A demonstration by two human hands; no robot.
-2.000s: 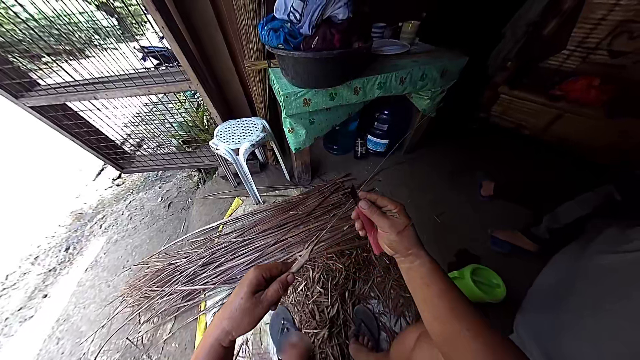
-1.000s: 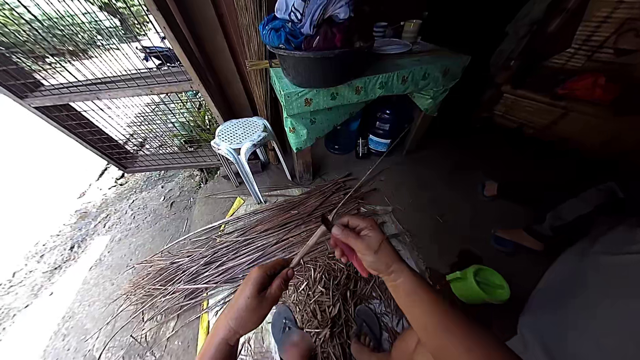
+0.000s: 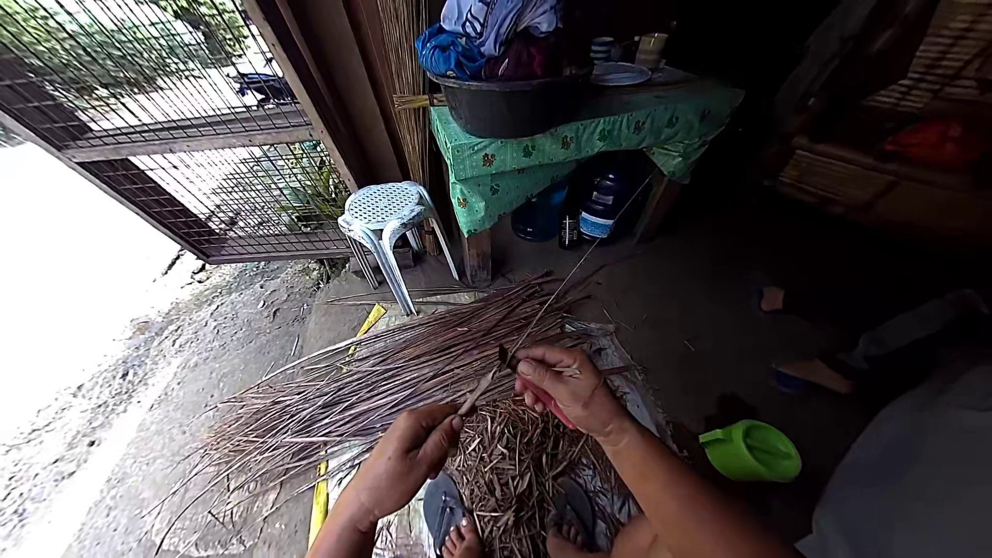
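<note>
My left hand is closed on the pale, wide end of a long thin palm-leaf rib, which runs up and to the right towards the table. My right hand grips a red-handled tool, with its dark end at the rib just above my left hand; the tool's kind cannot be told. Beyond both hands lies a heap of long brown ribs on a pale sheet. Short leaf shavings are piled below my hands, between my sandaled feet.
A bluish-white plastic stool stands ahead, beside a table with a green cloth. On it rests a black basin of clothes. Water jugs stand underneath. A green plastic container lies at right, near another person's feet.
My right hand has come down and left, closer to my left hand, compared with two seconds ago. The rib and the red-handled tool are still held.
</note>
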